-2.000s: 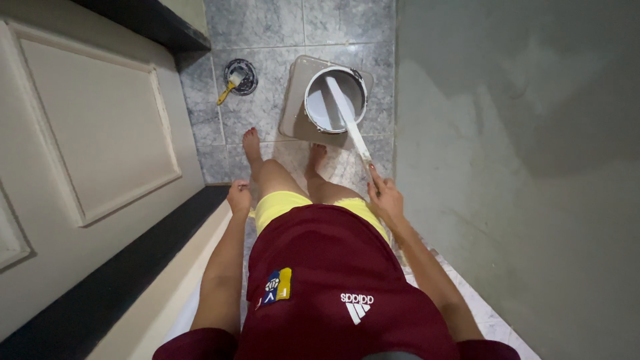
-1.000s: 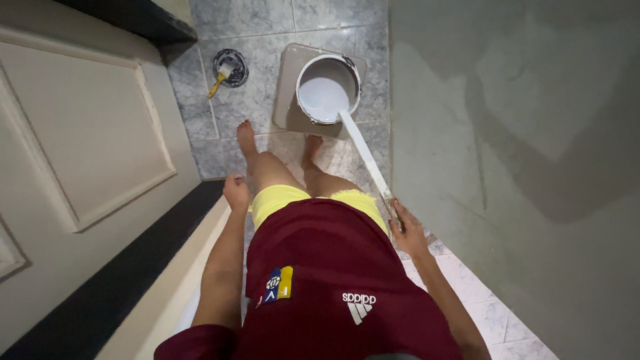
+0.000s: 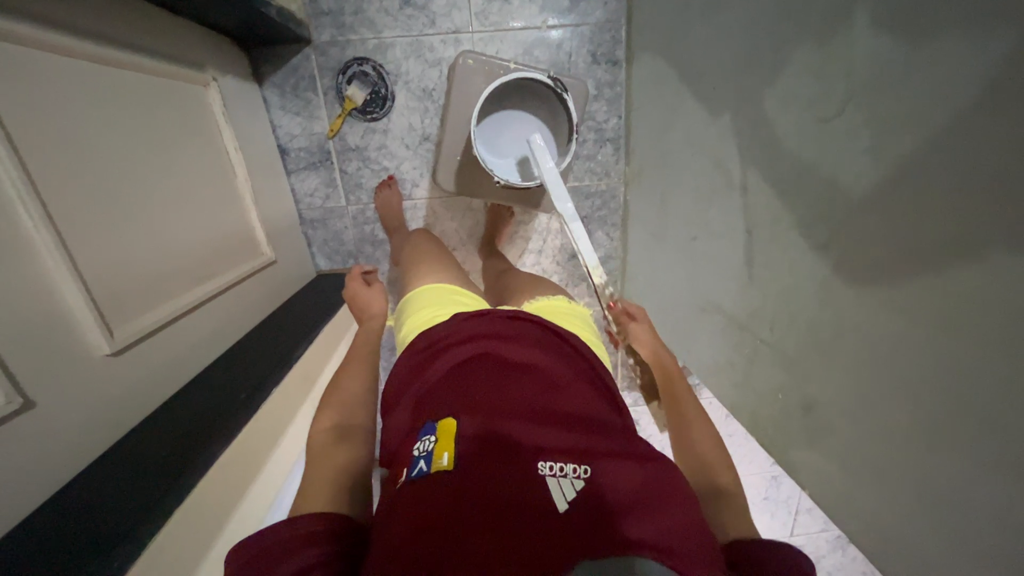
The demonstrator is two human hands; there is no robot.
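My right hand (image 3: 636,330) grips a long wooden stick (image 3: 570,214) near its lower part. The stick's far end is coated in white paint and sits over the mouth of a paint bucket (image 3: 477,132); whether its tip touches the paint, I cannot tell. White paint (image 3: 508,144) lies inside the bucket, which stands on a square beige stool or platform (image 3: 462,104). My left hand (image 3: 366,296) hangs beside my left thigh with its fingers curled; its palm is hidden. A yellow-handled paintbrush (image 3: 344,114) rests on a round, black, paint-smeared lid (image 3: 386,90) on the floor.
A panelled door (image 3: 152,184) and a dark ledge (image 3: 200,408) run along the left. A plain grey-green wall (image 3: 800,320) fills the right side. Grey marbled tiles (image 3: 400,48) cover the floor around my bare feet.
My right hand has moved down and outward with the stick since the earliest frame. The stick's painted end, deep over the bucket's mouth then, now lies nearer its lower right rim.
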